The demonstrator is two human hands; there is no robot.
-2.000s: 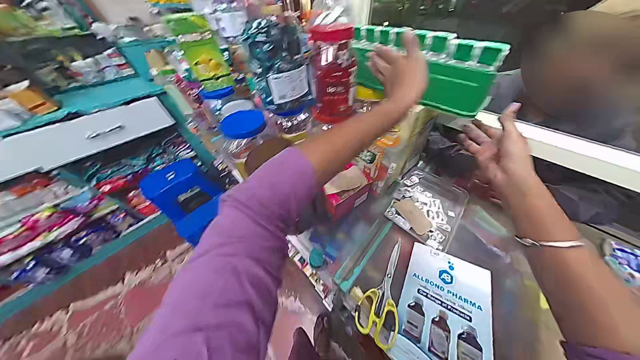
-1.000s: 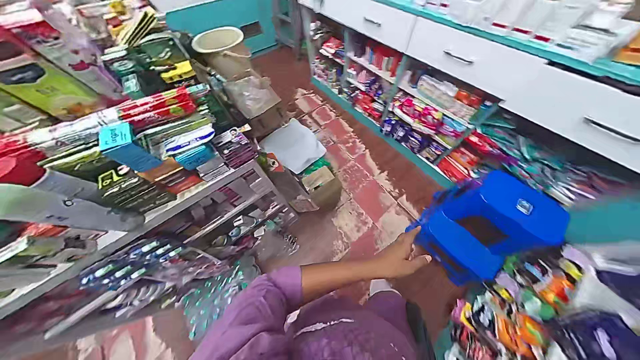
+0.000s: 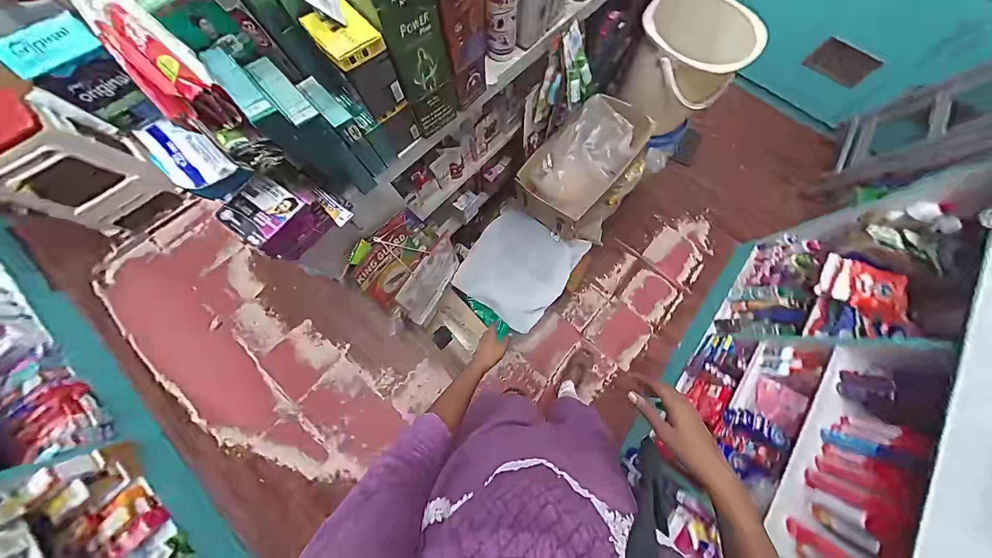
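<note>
My left hand [image 3: 490,349] is low at the centre, at the near edge of a green plastic piece [image 3: 487,311] that lies under a white sheet [image 3: 511,267] on a cardboard box. Whether its fingers grip the green plastic cannot be made out. To the right, my right hand [image 3: 673,422] hangs with its fingers apart and nothing in them, beside the low shelf compartments [image 3: 787,356] of packets.
Behind the sheet stand an open carton [image 3: 573,221] holding clear plastic and a beige bucket [image 3: 659,85]. Display shelves [image 3: 465,101] with boxes rise at the upper left. Worn red tiles [image 3: 310,380] cover the floor. Packets fill shelves on both sides.
The view has swung widely from the glass counter, past the blue plastic stool, to the floor and boxes. My left hand is now beside the white sheet and green plastic.
</note>
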